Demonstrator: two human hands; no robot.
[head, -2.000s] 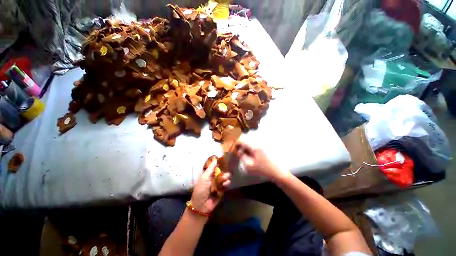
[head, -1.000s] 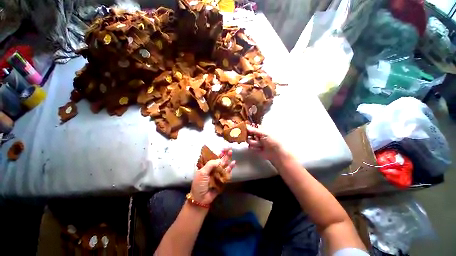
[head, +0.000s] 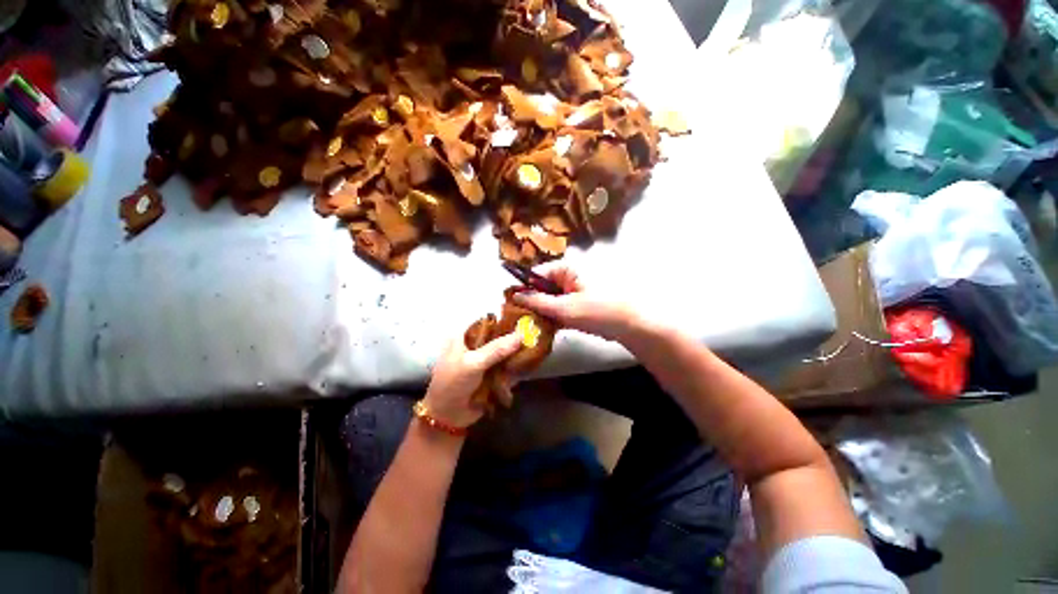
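My left hand point(head: 466, 374) is shut on several brown felt pieces point(head: 497, 369) over the table's front edge. The uppermost piece has a yellow spot point(head: 529, 331). My right hand point(head: 571, 304) holds small dark snips point(head: 531, 277), pointing to the upper left, and its fingers touch the top edge of that piece. Whether the right fingers also grip the piece cannot be told. A large heap of brown felt pieces point(head: 383, 128) with white and yellow spots lies just beyond my hands.
Pale cloth covers the table point(head: 232, 313). A single brown piece point(head: 142, 208) and a brown ring-like scrap point(head: 29, 308) lie at left. An open carton point(head: 122, 511) holds brown pieces at lower left. A white plastic bag point(head: 957, 250) and red bundle point(head: 928, 352) are at right.
My right hand has moved from the heap's front edge back to my left hand. A yellow-spotted piece now lies on top of the bunch. The view has tilted further down.
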